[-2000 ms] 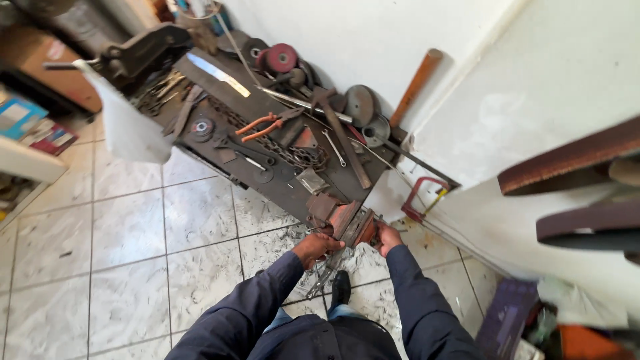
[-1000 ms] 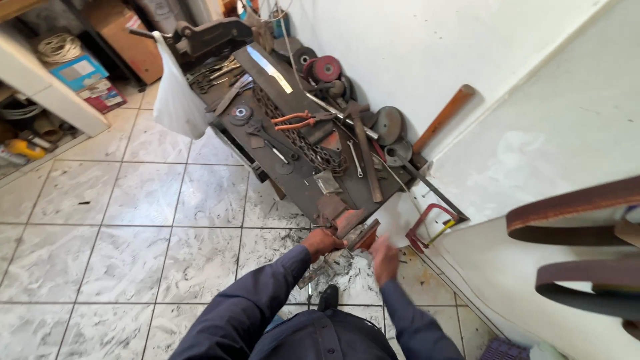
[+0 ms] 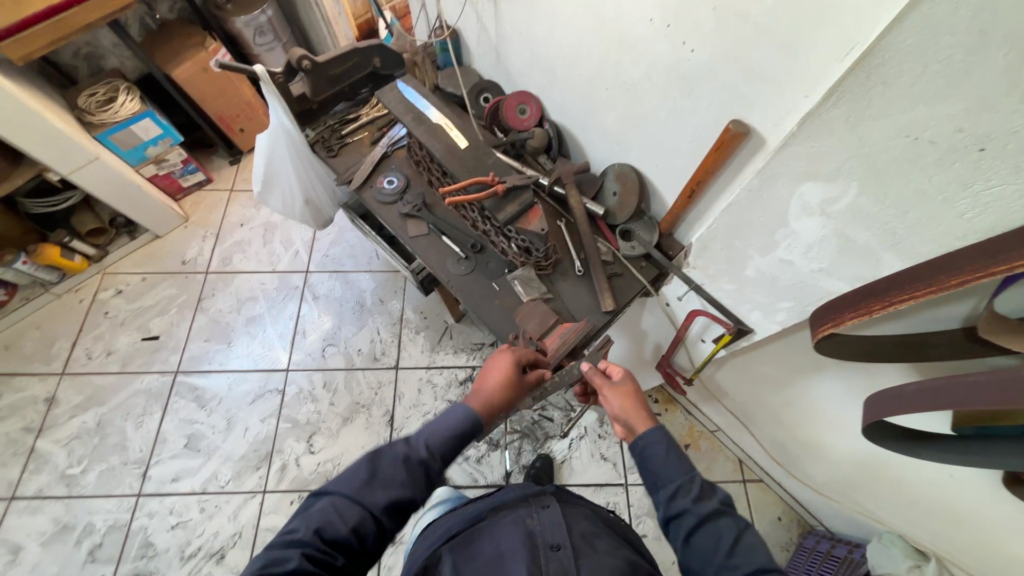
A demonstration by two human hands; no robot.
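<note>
A red bench vise (image 3: 566, 340) is mounted at the near corner of the dark metal workbench (image 3: 472, 292). Just in front of its jaws lies a flat metal bar (image 3: 564, 378), running slantwise between my hands. My left hand (image 3: 512, 378) has its fingers curled at the bar's left part, close to the vise; whether they grip it is unclear. My right hand (image 3: 614, 392) pinches the bar with the thumb on top and fingers beneath. The vise's handle (image 3: 578, 420) hangs below. A hammer (image 3: 590, 244), a wrench (image 3: 570, 248) and orange-handled pliers (image 3: 484, 188) lie on the bench.
A chain (image 3: 480, 220), a knife-shaped blade (image 3: 432, 114) and grinding discs (image 3: 522, 110) crowd the bench. A white plastic bag (image 3: 292, 164) hangs at its left end. A red clamp (image 3: 678, 344) hangs at the right corner, and sanding belts (image 3: 912, 344) hang on the right wall.
My right hand was blurred beside the vise a second ago and now holds the flat bar. The view has shifted, showing more floor at the left.
</note>
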